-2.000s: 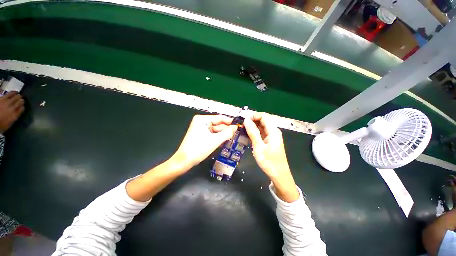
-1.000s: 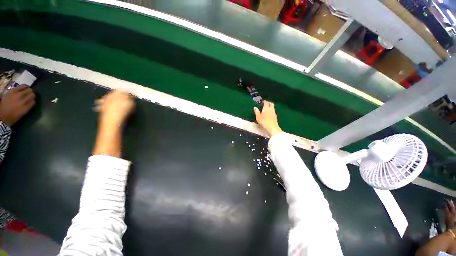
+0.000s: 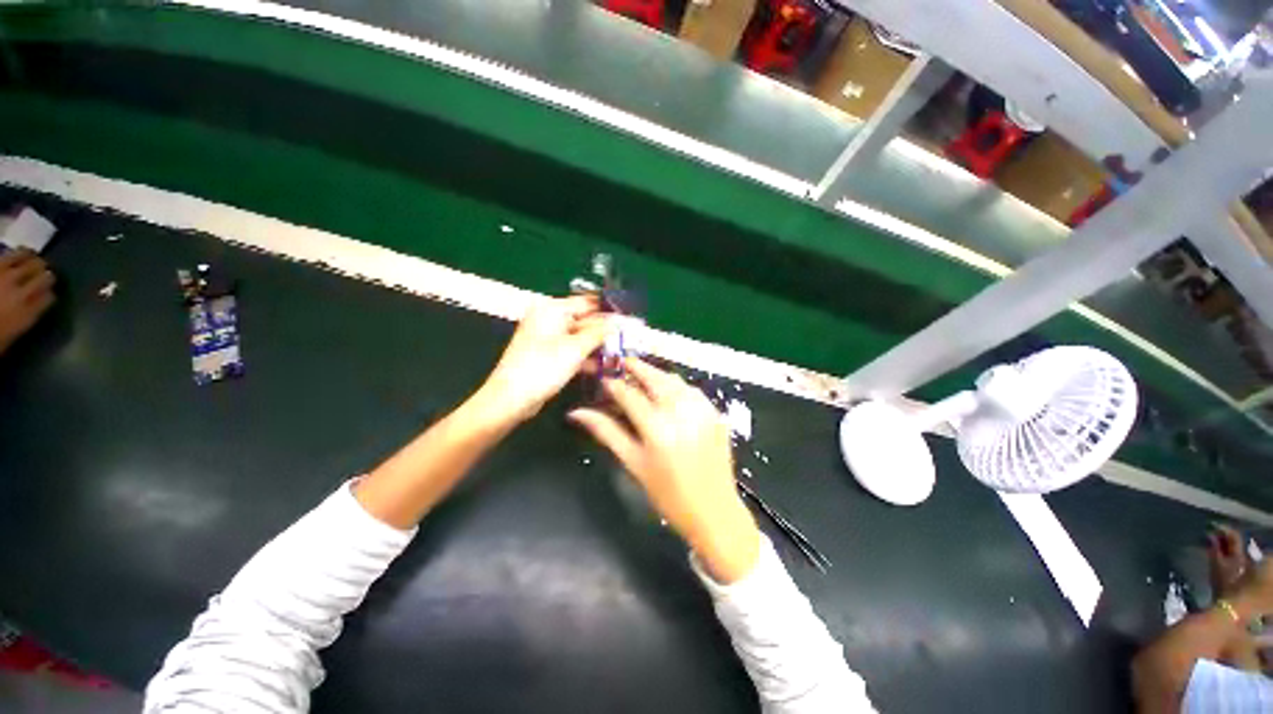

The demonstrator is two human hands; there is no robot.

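A circuit board (image 3: 617, 339) is held between my hands near the bench's white edge; it is blurred and partly hidden by fingers. My left hand (image 3: 556, 347) grips its left side. My right hand (image 3: 674, 435) is at its lower right, fingers bent, thumb apart; the fingertips seem to touch the board. Another blue board (image 3: 215, 336) lies on the bench at the left, its small dark module at the upper end. Small white pieces (image 3: 739, 417) lie heaped right of my right hand. Dark tweezers (image 3: 785, 526) lie below them.
A white fan (image 3: 1047, 419) and a flat white strip (image 3: 1055, 555) stand and lie at right, beside a white frame post (image 3: 1033, 279). The green conveyor (image 3: 419, 209) runs beyond the bench edge. Other people's hands show at far left (image 3: 20, 296) and far right (image 3: 1229, 565).
The finished-looking board from my hands now lies on the bench at left. My right hand has picked the board off the conveyor, and both hands have come together around it.
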